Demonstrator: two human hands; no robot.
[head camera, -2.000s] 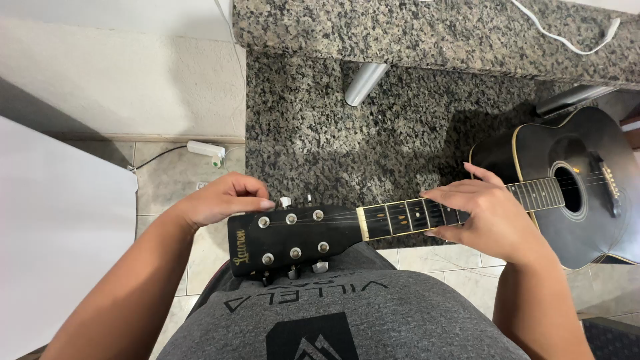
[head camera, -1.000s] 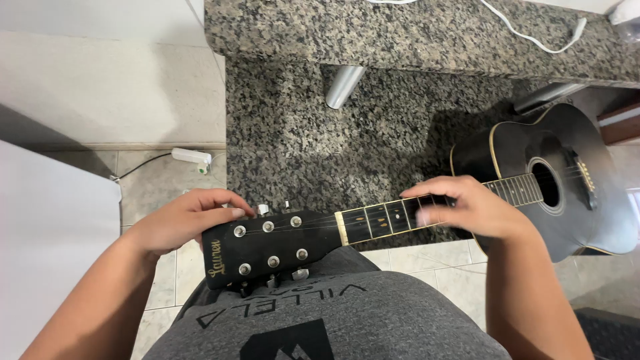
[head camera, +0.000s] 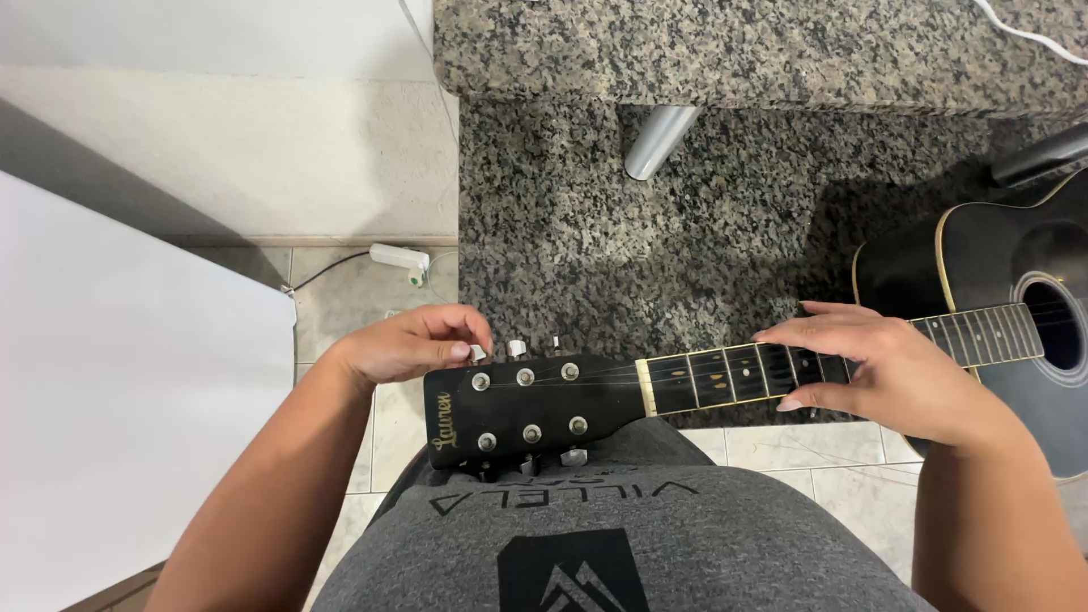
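Note:
A black Lauren acoustic guitar lies across in front of me, its body at the right and its headstock near my lap. My left hand pinches the metal tuning peg nearest the headstock's end, on the far side, between thumb and fingers. More pegs line both edges of the headstock. My right hand lies over the neck, thumb on the near edge and fingers across the fretboard; whether it presses the strings I cannot tell.
A granite counter juts out above a lower granite surface, with a metal leg between them. A white cable lies on the counter. A white power strip rests on the tiled floor; a white panel stands at the left.
My left thumb and fingers have closed around the end tuning peg. My right hand has settled lower over the neck, its thumb now at the near edge. The view has shifted.

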